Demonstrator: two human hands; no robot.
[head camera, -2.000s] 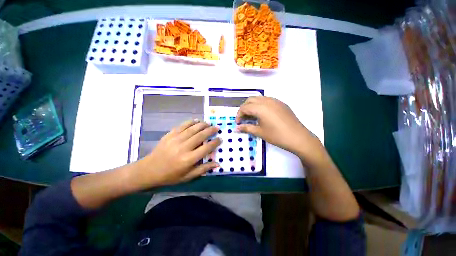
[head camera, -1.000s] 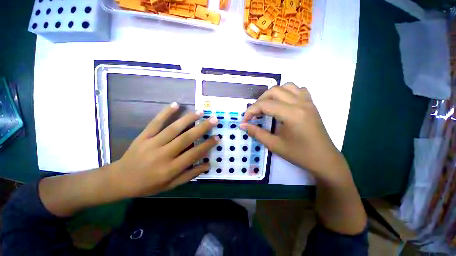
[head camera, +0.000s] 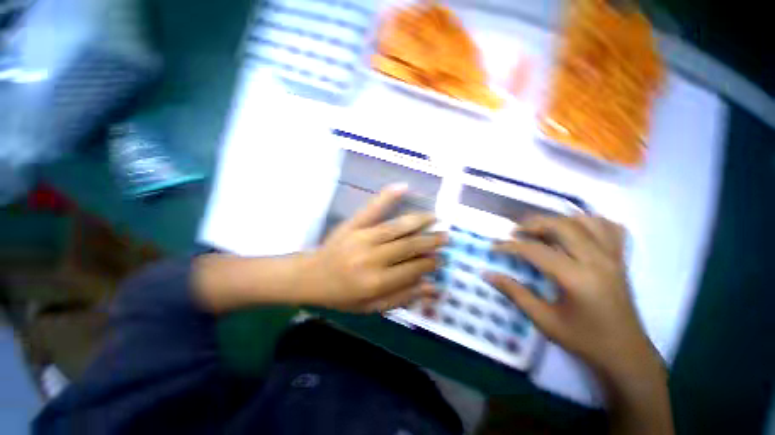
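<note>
The view is blurred and tilted. The white front housing (head camera: 449, 204) lies on the white paper, its dark panel (head camera: 357, 180) at the left. The pale rubber keypad (head camera: 476, 293) with rows of black dots lies in the calculator section at the right. My left hand (head camera: 374, 259) rests across the dark panel, fingers spread, fingertips at the keypad's left edge. My right hand (head camera: 578, 280) is over the keypad's upper right part, thumb and fingers apart, with nothing visible between them. The hand hides that corner of the keypad.
Two trays of orange keycaps stand behind the housing, one at the middle (head camera: 433, 51) and one at the right (head camera: 603, 85). A small keypad stack (head camera: 306, 47) is left of them. Farther left are wrapped green boards (head camera: 149, 161) and a large wrapped stack (head camera: 102, 85).
The camera view has turned, so the housing and trays appear tilted and farther right. My right thumb and fingers have moved apart over the keypad. My left hand stays on the panel and keypad edge.
</note>
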